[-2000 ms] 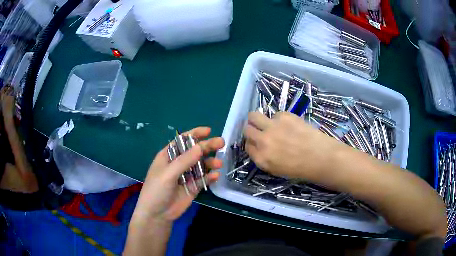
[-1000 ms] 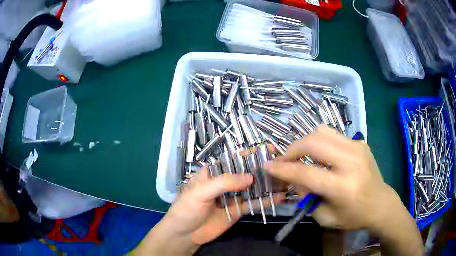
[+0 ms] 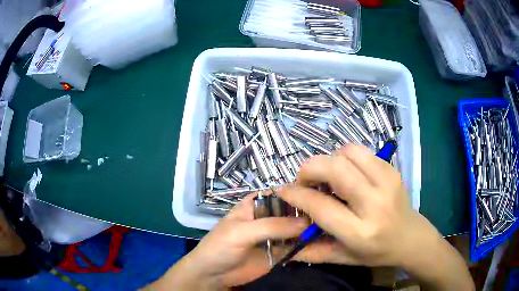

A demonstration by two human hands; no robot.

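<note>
My left hand (image 3: 239, 238) holds several cylindrical steel assemblies (image 3: 268, 207), barrels up and thin stems down, below the front edge of the white tray (image 3: 185, 165). My right hand (image 3: 358, 210) is closed over them, its fingertips at their upper ends and hiding most of them. It also holds a blue-handled tool (image 3: 386, 150) across the palm; the dark narrow tip points down left, over my left hand. The white tray is heaped with loose assemblies (image 3: 276, 136).
A clear packing box (image 3: 296, 42) with rows of assemblies stands beyond the tray. A blue bin (image 3: 477, 227) of metal parts is at right. A small clear tub (image 3: 54, 133), a white device box (image 3: 65, 68) and a black hose (image 3: 20, 40) are at left. Translucent stacks (image 3: 125, 28) stand behind.
My right hand came from the tray to my left hand, and both now work together at the tray's front edge. Since one second ago it covers more of the assemblies. The view has shifted right.
</note>
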